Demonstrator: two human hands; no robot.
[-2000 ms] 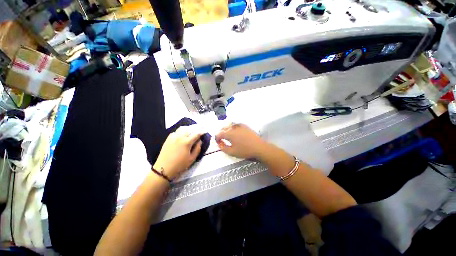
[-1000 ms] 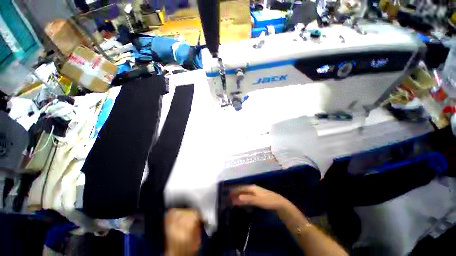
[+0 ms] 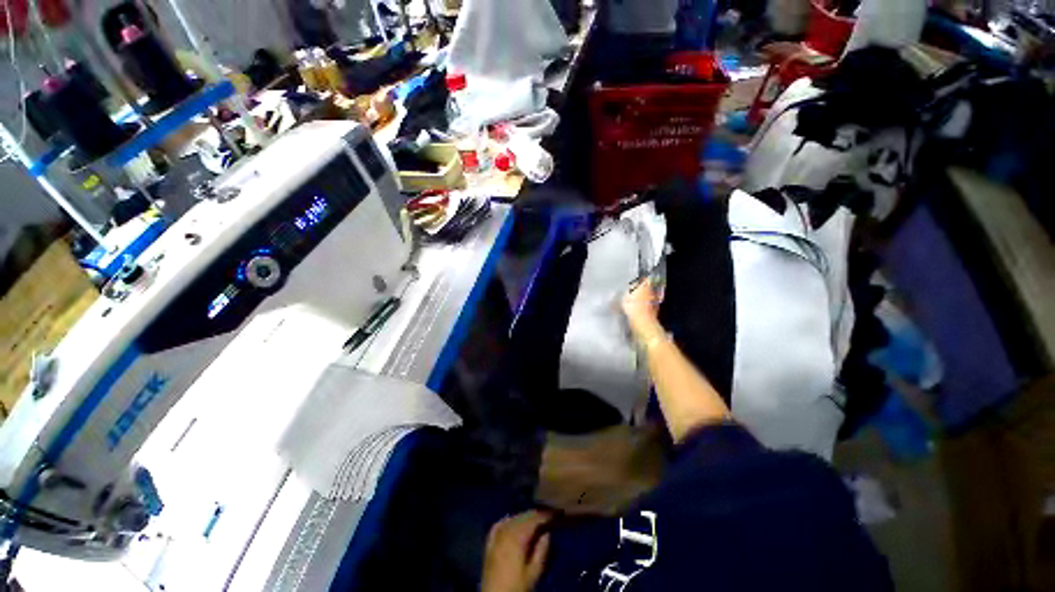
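My right hand (image 3: 642, 303) is stretched out to the right, at the edge of a pale grey-white piece (image 3: 599, 318) on a pile beside the machine table. Its fingers are small and blurred, so a hold on the piece cannot be made out. Black fabric (image 3: 701, 278) and a second pile of pale pieces (image 3: 781, 335) lie to its right. My left hand (image 3: 516, 553) is low at the bottom edge, partly cut off, with bent fingers against dark cloth; whether it holds anything cannot be told.
The white JACK sewing machine (image 3: 237, 278) stands at left. Fanned pale pieces (image 3: 364, 428) and dark snips (image 3: 373, 325) lie on its blue-edged table (image 3: 434, 303). A red crate (image 3: 648, 133) stands behind the piles. Bottles with red caps (image 3: 500, 156) are at the table's far end.
The view has swung right, from the needle area to the side piles. My right hand has moved from near the table's front edge out to the pale pieces. The black panels are out of view.
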